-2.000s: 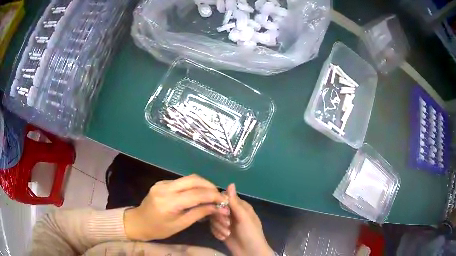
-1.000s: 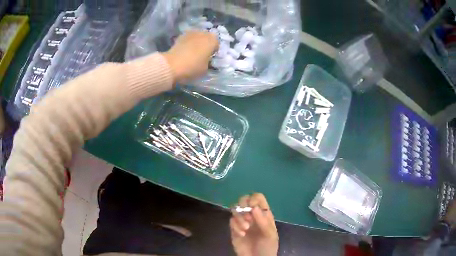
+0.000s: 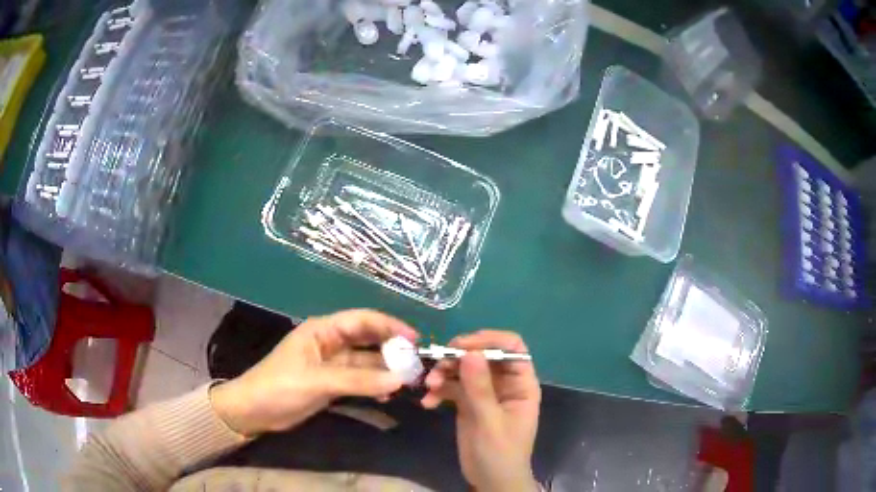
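Note:
My left hand [image 3: 307, 370] pinches a chunky white plastic cap [image 3: 401, 359] between thumb and fingers, in front of the bench edge. My right hand [image 3: 493, 404] pinches a slim rod [image 3: 495, 355] with white and dark parts, held level. The rod's left end points at the cap and is at or very near it; whether it sits inside is unclear. The clear parts tray [image 3: 384, 144] with loose rods lies just beyond my hands. A clear plastic bag [image 3: 288, 91] behind it holds white caps.
A translucent parts box [image 3: 680, 207] with white sleeves stands right of the tray. A small clear box [image 3: 706, 336] lies near the right edge, a blue tray [image 3: 797, 235] farther right. Blister trays [image 3: 125, 163] are stacked left. A red stool [image 3: 72, 360] stands below left.
My left hand has come back from the plastic bag with a white cap and now meets my right hand. My right hand's rod now shows, lying level towards the cap.

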